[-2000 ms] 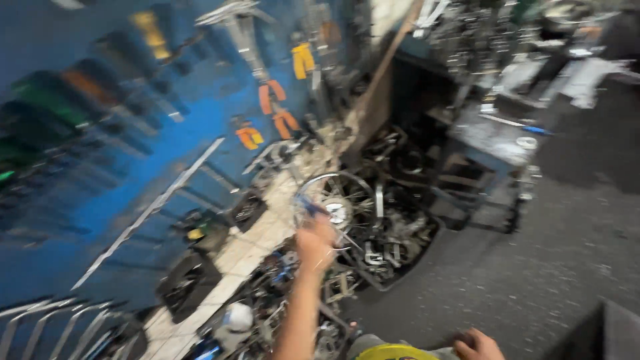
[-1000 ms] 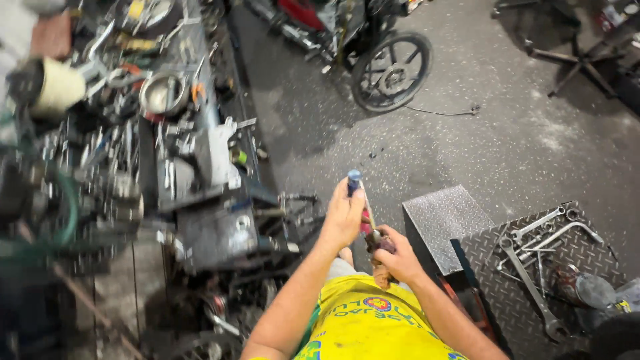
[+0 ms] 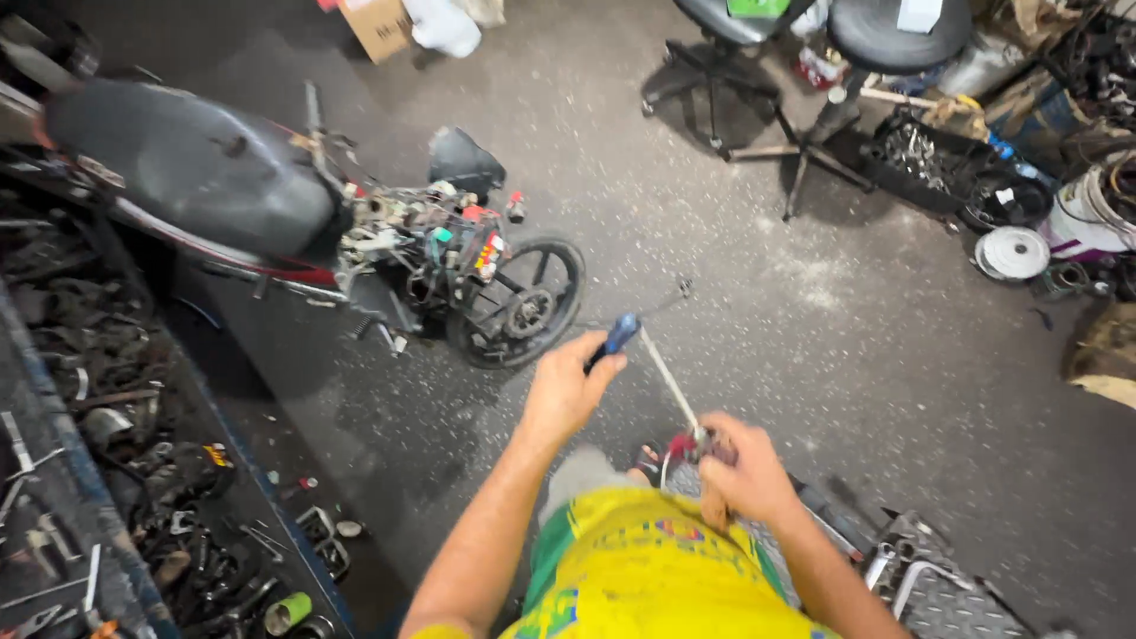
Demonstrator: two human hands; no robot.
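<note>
My left hand [image 3: 568,382] is closed around the blue handle of a tool [image 3: 624,330], whose end points up and away from me. In my right hand [image 3: 750,466] is a small reddish-brown and metal part [image 3: 697,444], too blurred to name exactly. A thin pale metal rod [image 3: 667,377] runs from beside the blue handle down to that part; which hand bears it I cannot tell. Both hands are in front of my yellow shirt, apart from each other.
A partly dismantled motorcycle [image 3: 204,186] with a black wheel [image 3: 524,302] stands ahead left. Trays of metal parts [image 3: 115,390] line the left. Wheeled stools [image 3: 896,35] and a parts bin [image 3: 923,160] are at upper right. A diamond-plate surface [image 3: 954,603] lies lower right.
The view has swung from the tool wall past the bench to the motorcycle. My hands, close together a second ago, are now farther apart, with the pale rod visible between them.
</note>
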